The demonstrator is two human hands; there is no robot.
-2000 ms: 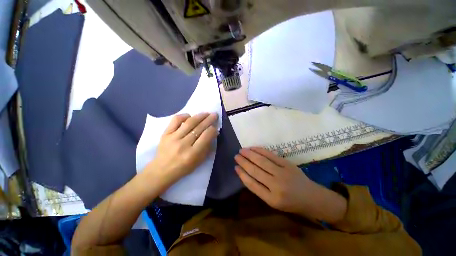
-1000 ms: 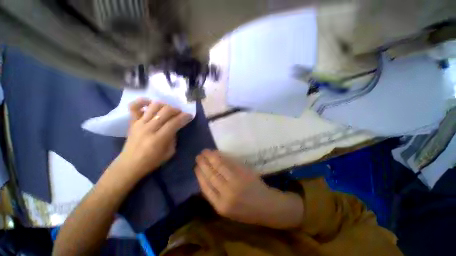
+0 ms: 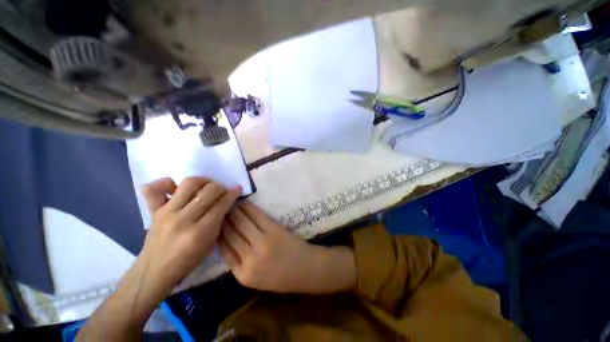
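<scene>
A white pocketing piece lies under the presser foot area of the sewing machine, with a thin dark edge showing along its right side and lower right corner. The dark fabric panel spreads to the left of it. My left hand lies on the lower part of the white piece, fingertips pressed down and bent. My right hand is beside it, fingertips at the lower right corner, partly behind my left hand. Whether its fingers pinch the cloth is hidden. The needle is too small to tell.
Thread snips lie right of the needle, near a large white cut piece. Stacked white pieces lie farther right. A measuring scale runs along the front edge. Strips hang at the right edge. A blue basket is below left.
The view has shifted, so the machine and table appear farther left. The white piece now lies squarer under the machine, with less dark cloth near my hands. My hands have come together at its lower edge.
</scene>
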